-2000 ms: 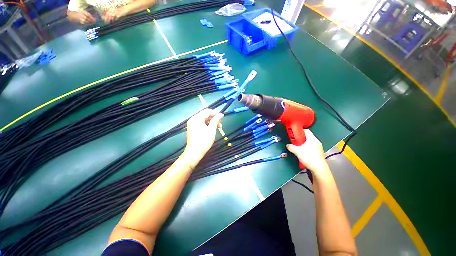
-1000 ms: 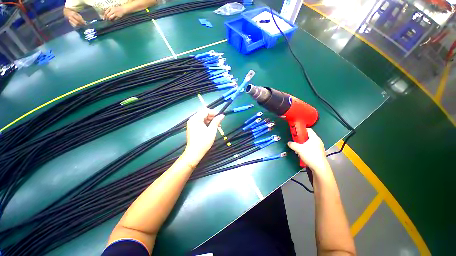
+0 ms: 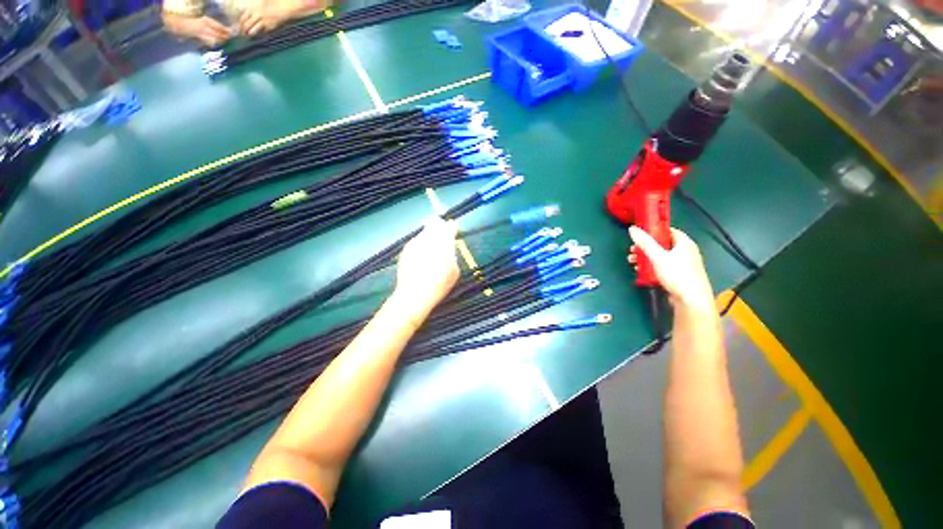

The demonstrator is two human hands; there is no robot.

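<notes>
My left hand (image 3: pixel 427 267) is closed around a black cable (image 3: pixel 484 226). The cable's blue sleeve (image 3: pixel 533 215) points right, low over the table, slightly blurred. My right hand (image 3: pixel 672 267) grips the red and black heat gun (image 3: pixel 653 178). The gun's metal nozzle (image 3: pixel 726 80) points up and to the right, away from the cables. One bundle of black cables (image 3: pixel 248 205) lies beyond my left hand, with blue sleeves and silvery lugs at its right end. A second group (image 3: pixel 259 382) lies nearer me, its blue ends (image 3: pixel 558 271) just right of my left hand.
A blue parts bin (image 3: pixel 533 70) stands at the far side of the green table (image 3: pixel 579 155), with a clear plastic bag (image 3: pixel 498 9) beside it. The gun's black cord (image 3: pixel 713 222) crosses the right table edge. Another person's hands (image 3: pixel 236 23) are on cables across the table.
The heat gun has swung from pointing left at the held cable's sleeve to pointing up and right. The held cable's end has dropped from a raised slant to nearly level, lower down.
</notes>
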